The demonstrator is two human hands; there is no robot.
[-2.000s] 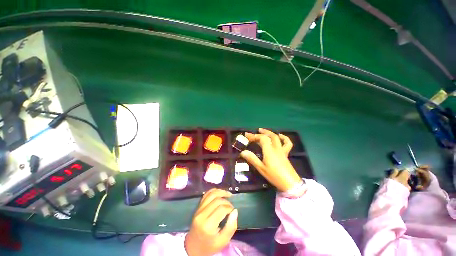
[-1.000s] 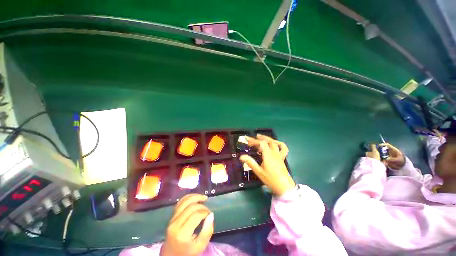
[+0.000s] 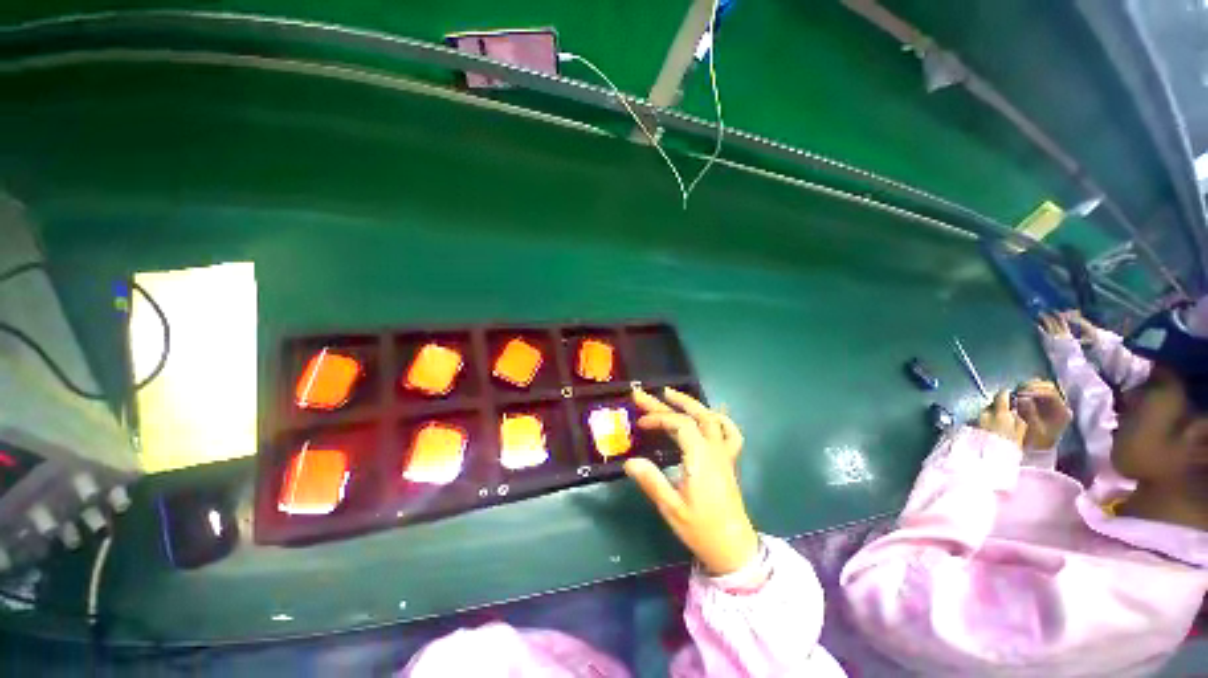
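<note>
The black tray [image 3: 378,415] lies on the green bench with two rows of pockets. Several square units in it are lit orange, such as the upper left one [image 3: 329,379]; the lower ones look partly white. The upper right pocket is dark, with no unit visible. My right hand [image 3: 696,477] is over the tray's lower right, thumb and fingers apart, fingertips at the right edge of a lit unit [image 3: 611,431] lying in its pocket. Whether they touch it is unclear. The lower right pocket is mostly hidden by this hand. My left hand is out of view; only a pink sleeve shows.
A pale sheet [image 3: 196,364] and a dark device [image 3: 199,523] lie left of the tray. The power supply [image 3: 60,510] is cut off at the left edge. A pink phone-like device [image 3: 506,60] is on the rear rail. A person in pink [image 3: 1033,543] works at the right.
The view has shifted right, so bench things sit further left. My right hand has moved from the upper to the lower row. More units are lit orange. My left hand has left the picture.
</note>
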